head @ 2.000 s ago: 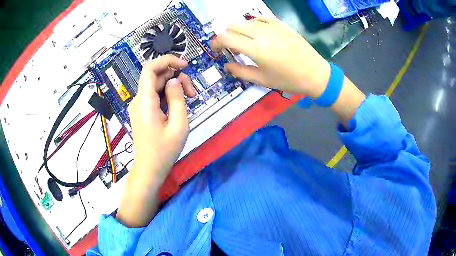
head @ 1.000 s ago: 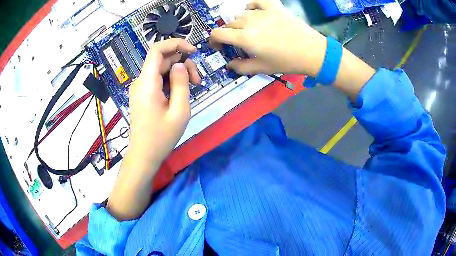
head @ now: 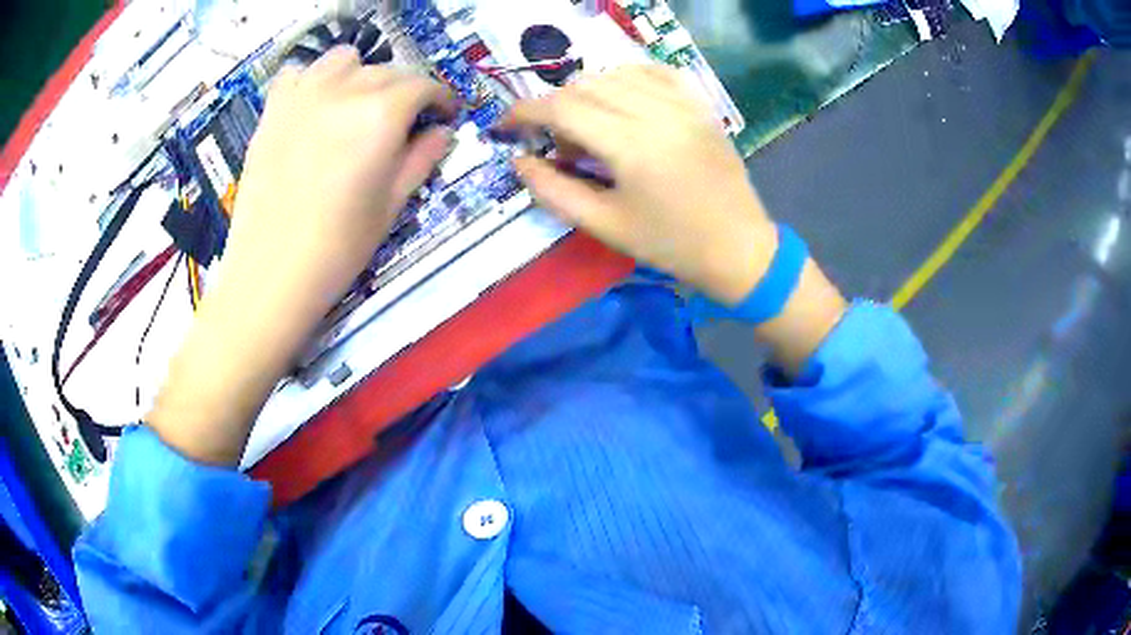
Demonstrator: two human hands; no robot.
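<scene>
The blue mainboard lies on the white back panel, partly covered by my hands. My left hand is over its middle, fingers curled, with thumb and fingertips near the board. My right hand is over the board's right end, fingertips bent toward the left hand's. Both hands are blurred, and whether either holds a small part cannot be told. The black fan shows partly behind my left hand. Thin red and black wires run beyond my right fingertips.
The red foam cradle edges the panel on my side. A thick black cable loops at the left, with a green side board below it. A round black part is at the back right. Grey floor with a yellow line lies right.
My left hand has moved up and over the fan and board toward my right fingertips. My right hand has moved slightly down and left. The unit's right end has come into view.
</scene>
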